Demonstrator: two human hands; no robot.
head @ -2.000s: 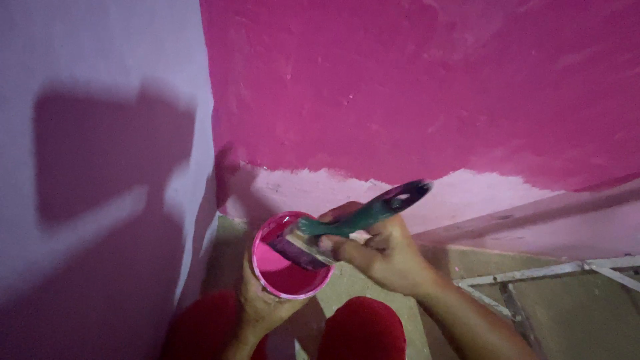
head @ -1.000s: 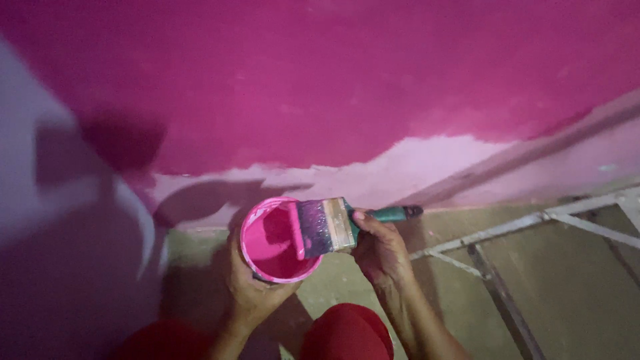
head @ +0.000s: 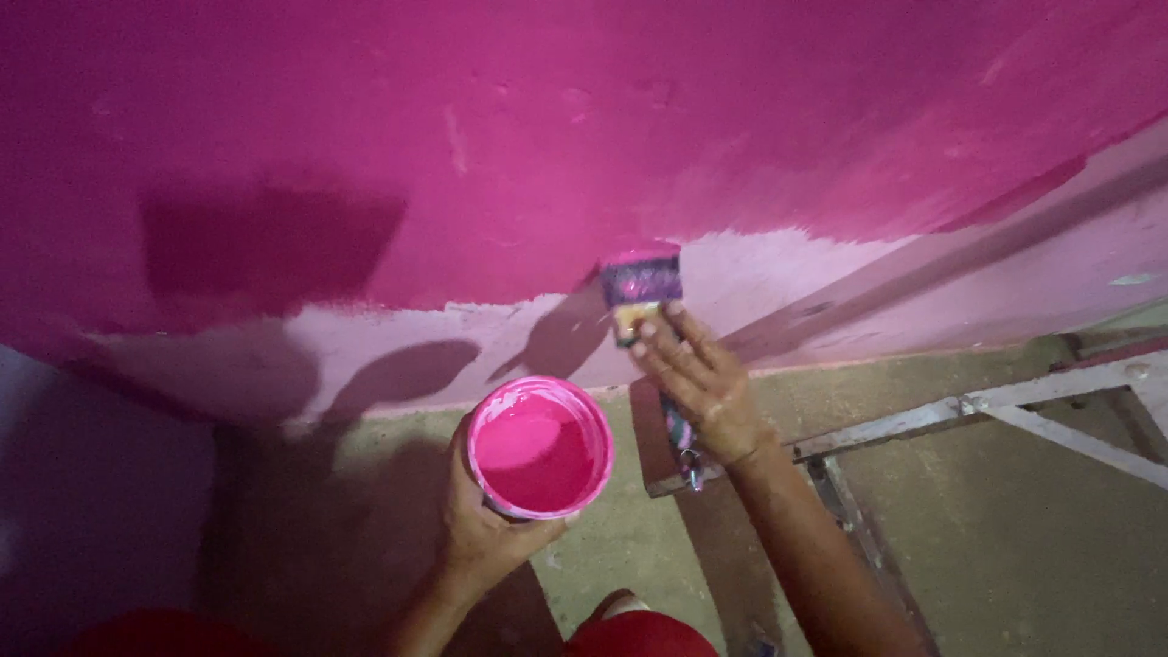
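Observation:
My left hand [head: 493, 538] holds a round tub of bright pink paint [head: 540, 447] from below and its left side, with the open top facing me. In my right hand [head: 703, 388] is a wide paintbrush [head: 642, 283], its bristles dark and loaded with pink. The bristle tips meet the wall [head: 511, 210] at the lower edge of the deep pink coat, beside a pale pink strip [head: 776, 274] at the wall's foot. Part of the brush handle is hidden behind my fingers; its end shows under my palm.
A paint-marked metal frame [head: 876, 429], like a ladder, lies at the right along the wall. Below is the greenish-brown floor [head: 630, 547]. A darker purple wall [head: 91, 511] stands at the left. My red-clad knee [head: 643, 634] shows at the bottom edge.
The brush has moved from over the tub's mouth up to the wall, in my right hand. My left hand still holds the tub. The view has shifted.

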